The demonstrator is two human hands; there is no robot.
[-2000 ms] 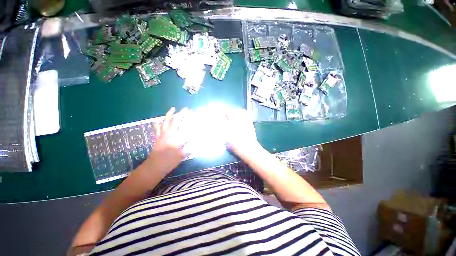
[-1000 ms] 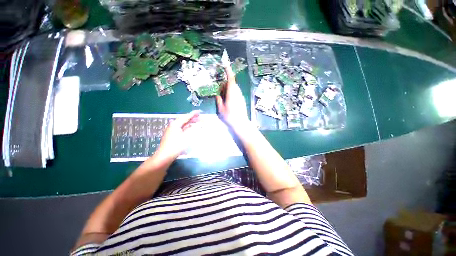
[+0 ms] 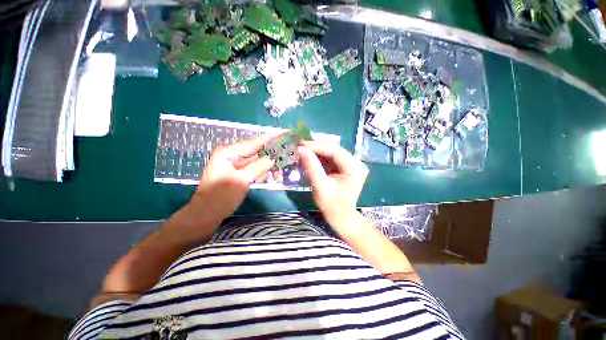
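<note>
A small circuit board (image 3: 284, 150) is held between both hands above the adhesive sheet, its face with small silvery parts showing. My left hand (image 3: 229, 169) grips its left end between thumb and fingers. My right hand (image 3: 334, 176) has thumb and fingertips at its right end. I cannot tell whether a sticker is at the fingertips. The long adhesive sheet (image 3: 183, 147) lies flat on the green bench under the hands, its right part partly hidden by them. A large loose heap of boards (image 3: 209, 43) lies behind, partly glaring white.
A smaller board heap (image 3: 415, 106) lies on clear plastic (image 3: 468, 149) at right. Long grey strips (image 3: 43, 93) and a white card (image 3: 96, 99) are at left. Stacked trays (image 3: 531, 23) stand back right. An open carton (image 3: 468, 229) is below the bench edge.
My right hand has come back from the large heap, and both hands now hold a board over the sheet. The glare on the sheet is weaker. The camera view has shifted.
</note>
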